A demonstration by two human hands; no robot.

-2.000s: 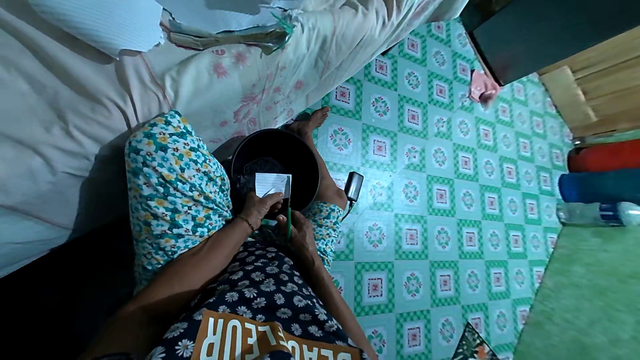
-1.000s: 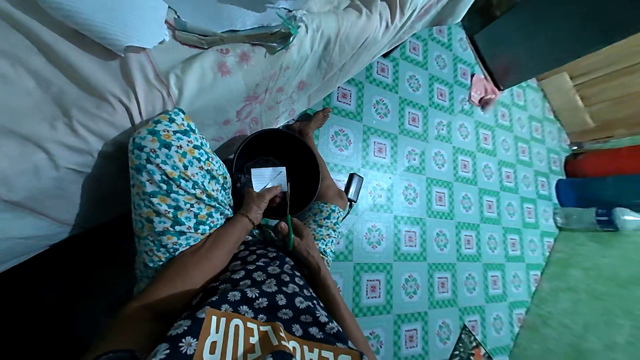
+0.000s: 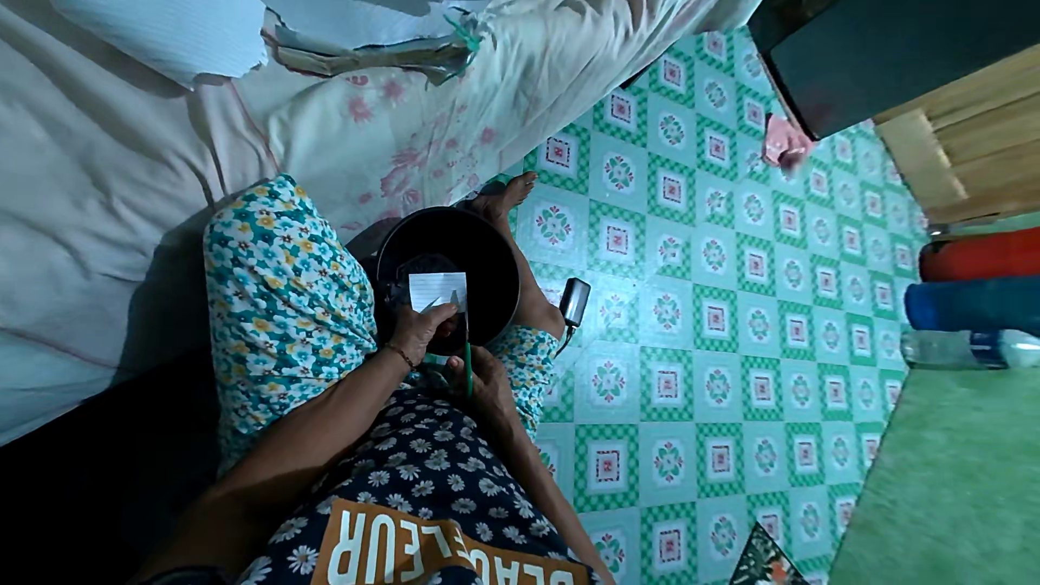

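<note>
My left hand (image 3: 422, 327) holds a small piece of lined white paper (image 3: 435, 288) over a round black bin (image 3: 504, 268) that stands between my legs. The thumb lies across the paper's lower edge. In my right hand (image 3: 486, 378) is a pair of scissors with green handles (image 3: 469, 370). Their blades point up along the paper's right edge; whether they touch it is hard to tell. The inside of the bin is dark, with what looks like a thin dark plastic liner at its left side.
A black adapter (image 3: 575, 302) with a cord lies by my right knee. A bed with a floral sheet (image 3: 390, 154) is at upper left. A pink cloth (image 3: 786, 143) lies on the patterned floor; a plastic bottle (image 3: 951, 348) and blue and red rolled things are at right.
The paper and my left hand have shifted slightly about the bin. The scissors stay in my right hand, their handles at a slightly different angle.
</note>
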